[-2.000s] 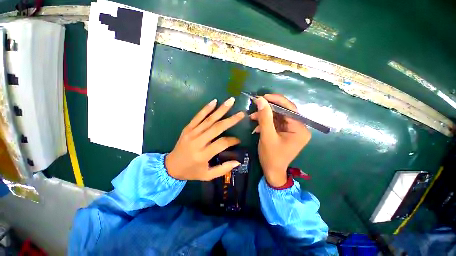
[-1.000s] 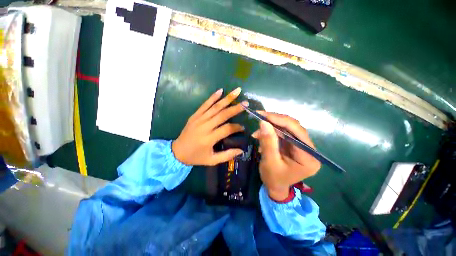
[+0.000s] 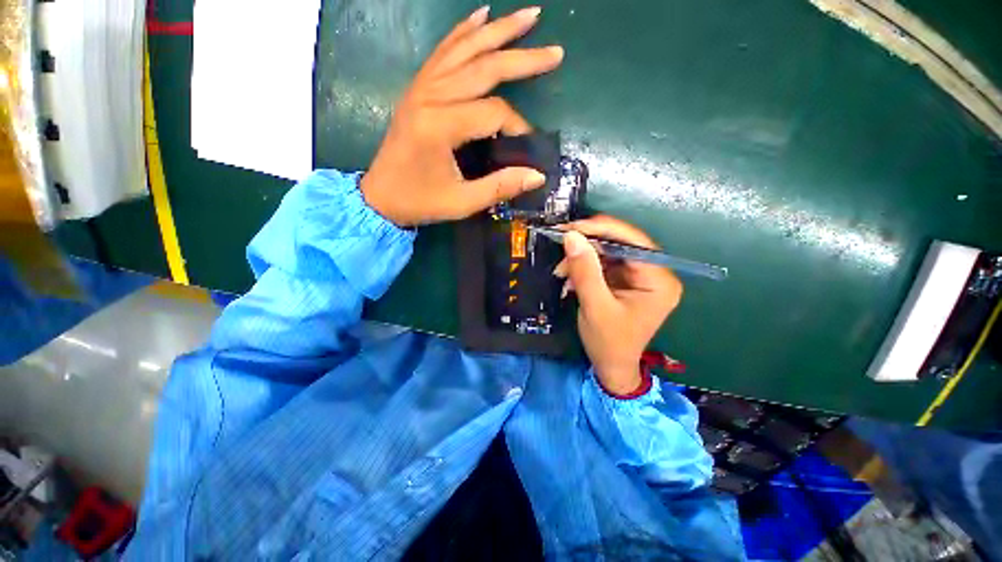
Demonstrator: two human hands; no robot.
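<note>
An opened phone assembly [image 3: 533, 274] lies on a black pad [image 3: 474, 288] near the mat's front edge. A black sheet piece [image 3: 525, 152] lies over its upper end. My left hand [image 3: 445, 132] rests there, thumb on the black piece and fingers spread past it. My right hand [image 3: 621, 288] holds the tweezers [image 3: 659, 259] like a pen. Their tip is at the upper end of the orange flex cable [image 3: 519, 239]. I cannot tell whether the tip grips anything.
A white liner sheet [image 3: 255, 82] lies at the upper left. Beyond it are a thick white sheet stack [image 3: 99, 110] and amber tape [image 3: 17, 165]. A white pad with a black unit [image 3: 928, 313] lies at the right. Dark trays [image 3: 758, 439] and a blue item [image 3: 808, 494] are below the bench edge.
The view has tilted down toward the phone. The tweezer tip has moved from beside my left fingertips down onto the phone. My left thumb now rests on the black piece.
</note>
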